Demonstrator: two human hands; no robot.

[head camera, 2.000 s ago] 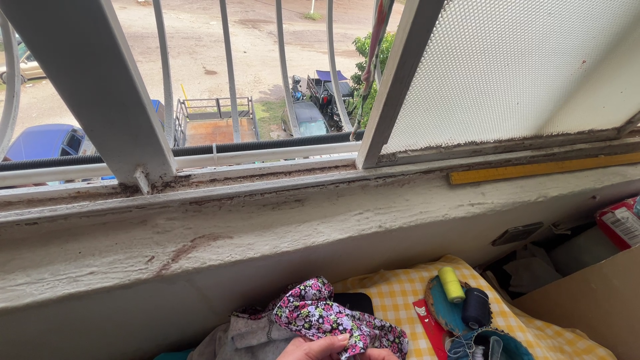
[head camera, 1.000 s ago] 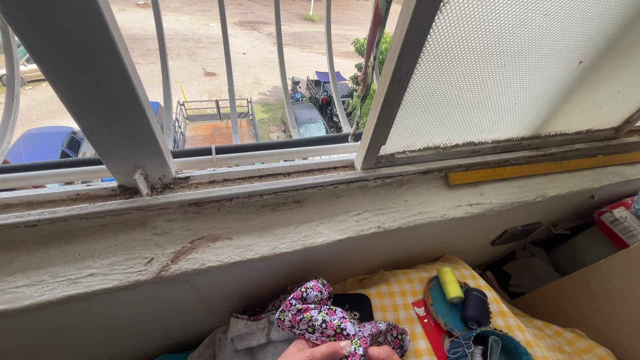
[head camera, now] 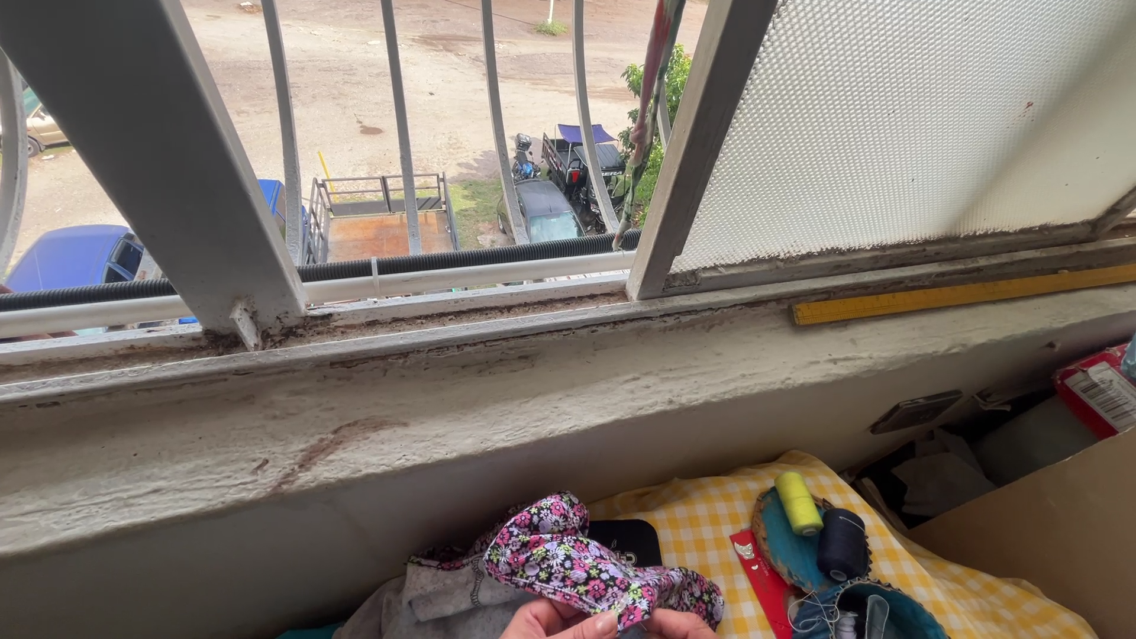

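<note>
Low in the head view, my left hand pinches the edge of a floral-print fabric between thumb and fingers. Close beside it, my right hand holds the same fabric, its fingertips at the bottom edge of the view. Grey fabric lies beneath and left of the floral piece. Right of the hands, on a yellow checked cloth, are a yellow-green thread spool, a dark navy thread spool, a red card and an open teal-lined round container.
A rough windowsill crosses the view below a barred window. A yellow ruler lies on the sill at right. A black flat object sits behind the fabric. A cardboard box and a red box stand at the right.
</note>
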